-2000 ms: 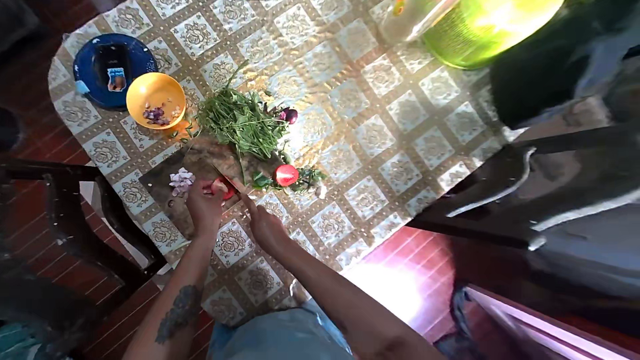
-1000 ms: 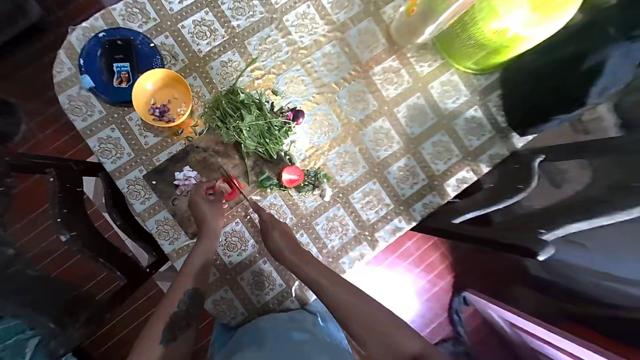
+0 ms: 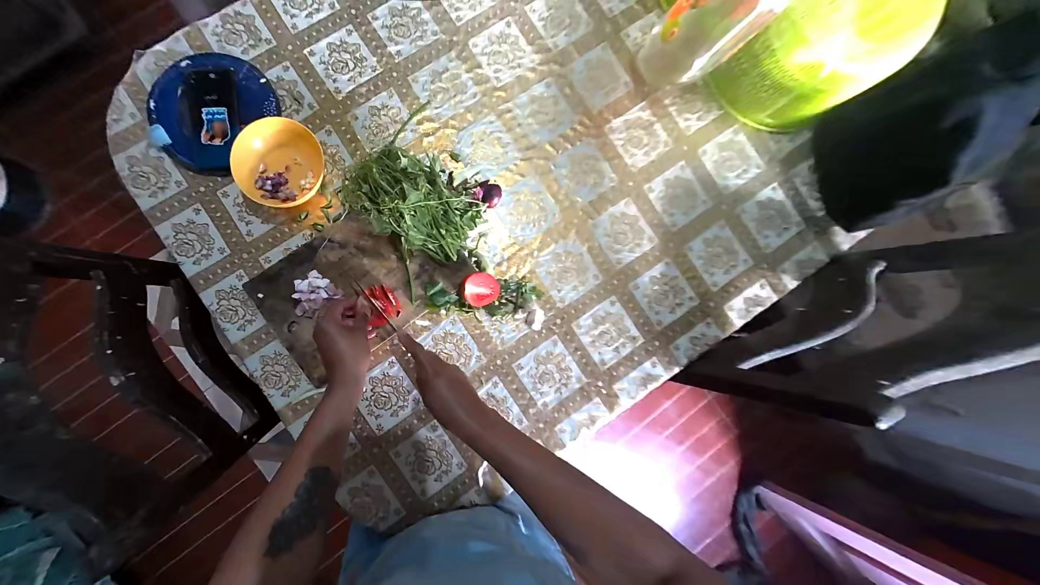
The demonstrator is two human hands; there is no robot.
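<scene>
My left hand (image 3: 342,335) grips red tomato pieces (image 3: 382,305) on a dark cutting board (image 3: 284,325). My right hand (image 3: 439,378) is closed around the handle of a knife (image 3: 378,307), whose thin blade lies across the tomato. Chopped pale onion (image 3: 314,292) sits in a pile left of my left hand's fingers. At the board's upper right edge lies a bunch of leafy green herbs (image 3: 410,195), with a purple onion (image 3: 488,194) beside it. A cut tomato half (image 3: 481,289) rests face up among greens to the right of the board.
A yellow bowl (image 3: 276,146) with chopped purple onion overlaps a blue plate (image 3: 175,97) holding a phone (image 3: 208,101). A bright green basket (image 3: 821,65) stands at the upper right. Dark wooden chairs (image 3: 231,390) flank the patterned tablecloth (image 3: 621,231).
</scene>
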